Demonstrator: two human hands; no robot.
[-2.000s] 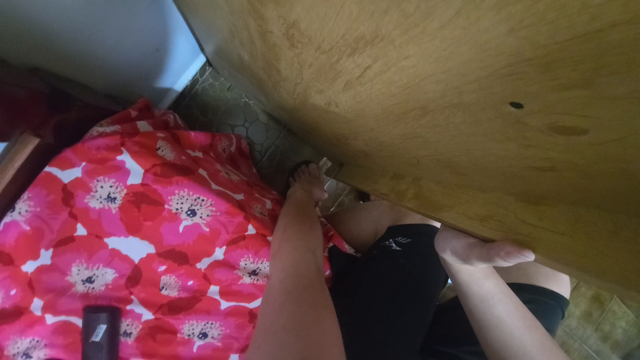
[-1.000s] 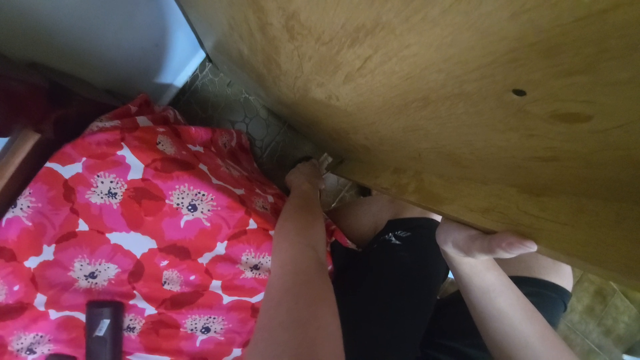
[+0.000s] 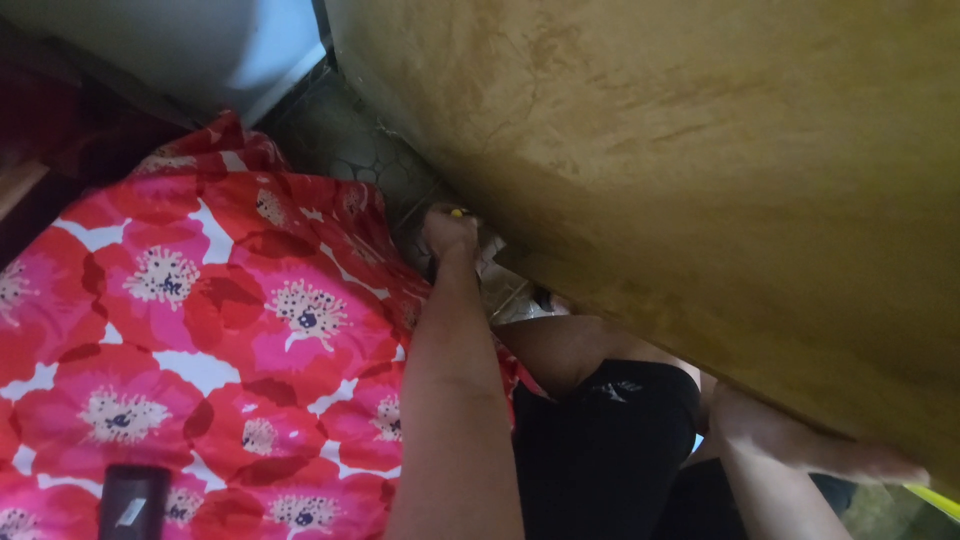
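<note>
A large brown wooden panel, perhaps a door, slants across the upper right. At its lower edge is my right hand, thumb stretched along the edge and the other fingers hidden by the panel. My left hand reaches down near the panel's far lower corner, closed around a small object with a round yellow end. The rest of that object is hidden or too dark to tell.
A bed or seat under red and pink floral cloth fills the left, with a dark rectangular object on it. Patterned floor tiles show beyond. A pale surface stands upper left. A yellow-green strip shows lower right.
My left hand has turned and closed more, and a yellow end now shows at it. My right hand stays at the panel's edge.
</note>
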